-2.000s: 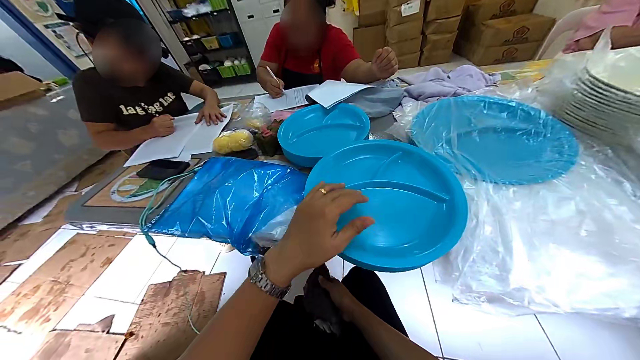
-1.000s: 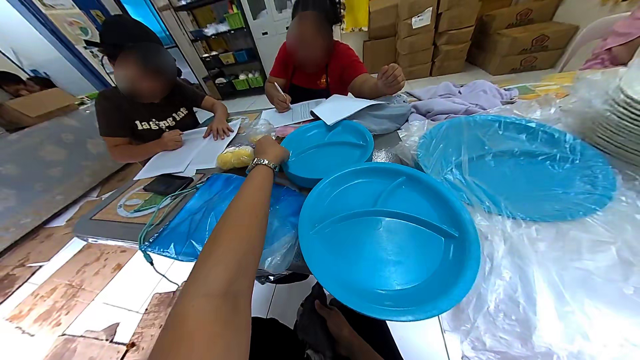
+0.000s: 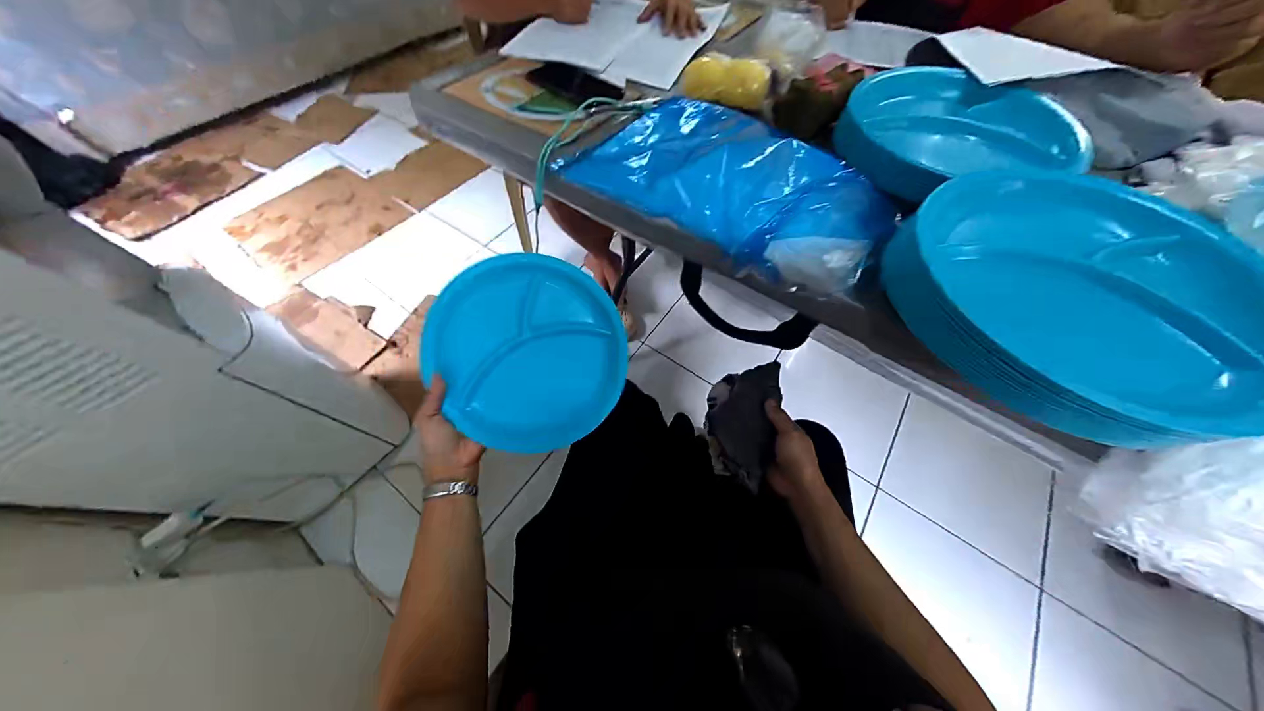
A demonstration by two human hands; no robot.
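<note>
My left hand [image 3: 446,434], with a metal watch or bracelet at its wrist, grips the lower left rim of a round blue divided plate [image 3: 528,355], held face up off the table. Over my lap, my right hand [image 3: 793,452] is closed on a dark grey cloth [image 3: 743,420]. A tall stack of blue divided plates [image 3: 1106,296] stands at the table's near right edge. Behind it is another stack of blue divided plates [image 3: 963,123]. A blue plastic bag [image 3: 736,183] lies to their left.
Two people's hands rest near papers [image 3: 617,39] across the table [image 3: 839,321]. A yellow bundle [image 3: 726,81], a phone [image 3: 573,84] and a green cord [image 3: 553,148] lie on it. Clear plastic [image 3: 1185,513] hangs at the right. A white cabinet-like object [image 3: 168,395] stands left; cardboard [image 3: 316,222] covers floor tiles.
My left hand has moved from over the table to the left, away from it, and now holds a divided plate. The view has swung down and left.
</note>
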